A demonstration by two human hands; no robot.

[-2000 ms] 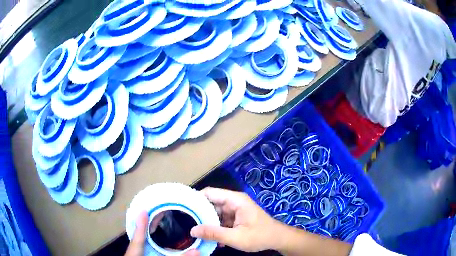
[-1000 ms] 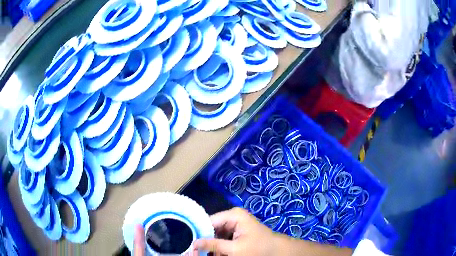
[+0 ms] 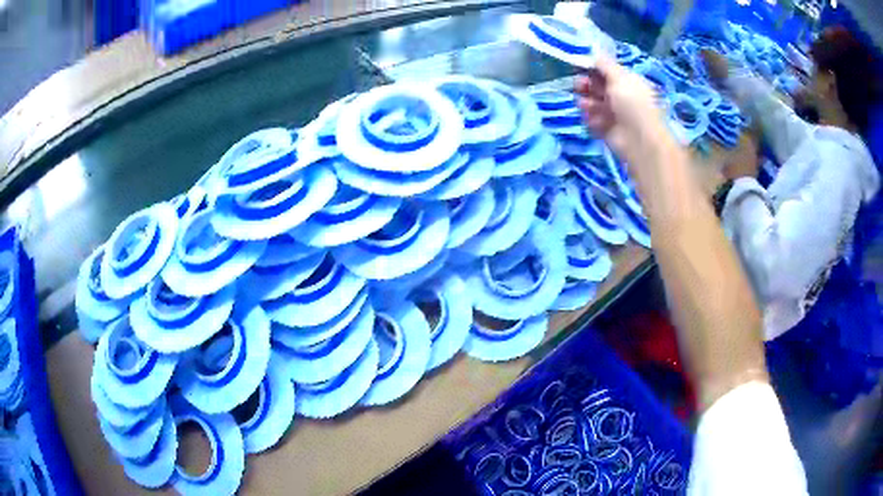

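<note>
My right hand [image 3: 612,102] is stretched out over the far part of the bench, slightly blurred. It holds an assembled ring [image 3: 557,41] by its near edge, a pale disc with a blue line round the hole. The ring is above the far end of the pile of assembled rings [image 3: 387,228]. The pile lies in overlapping rows on the tan bench [image 3: 319,455]. My left hand is out of the picture.
A blue bin [image 3: 571,368] of loose collar rings [image 3: 562,436] stands below the bench edge, partly cut off. Another person in a white top [image 3: 813,203] sits at the right by more rings. A dark green conveyor [image 3: 116,174] runs behind the pile. A blue tray [image 3: 44,387] is at left.
My right hand has moved from the near bench edge to the far side with the ring. My left hand has left the picture. The view has tilted up, showing the other person.
</note>
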